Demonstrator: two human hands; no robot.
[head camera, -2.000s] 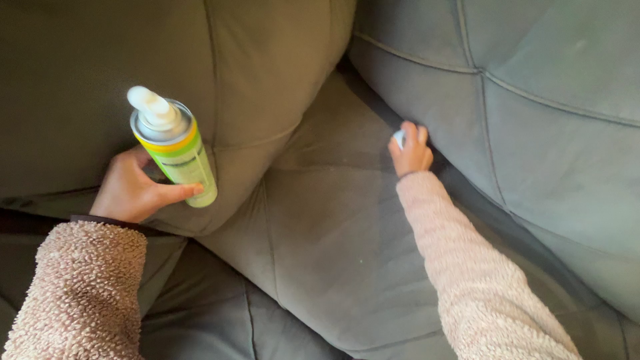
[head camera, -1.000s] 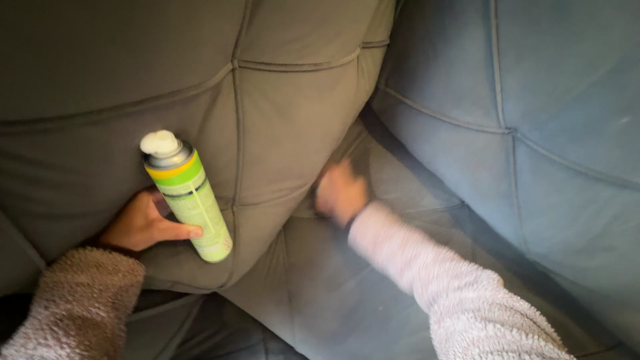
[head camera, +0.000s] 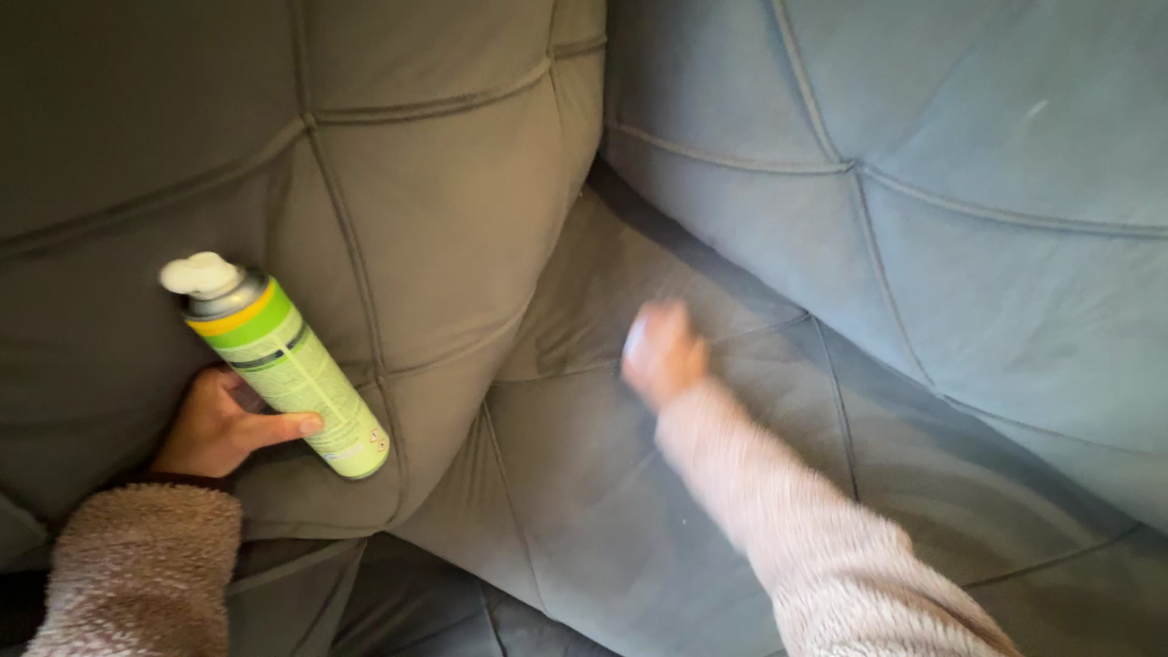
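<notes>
My left hand (head camera: 228, 424) is closed around a green and yellow aerosol can (head camera: 306, 383) with a white nozzle, which leans up and to the left in front of a grey quilted sofa cushion. My right hand (head camera: 666, 356), blurred by motion, is over the sofa seat (head camera: 593, 474) near the gap between two back cushions. Its fingers are curled around a small whitish thing (head camera: 636, 338), mostly hidden, whose kind I cannot tell. Both arms wear fleecy, light-coloured sleeves.
A large back cushion (head camera: 438, 201) bulges at the left, and another back cushion (head camera: 958, 119) rises at the right. A dark crevice runs between the right cushion and the seat. Darker upholstery (head camera: 411, 593) lies at the bottom.
Over the seat, my right hand has gone from beside the right cushion to near the left cushion, then part of the way back right. My left hand keeps hold of the can.
</notes>
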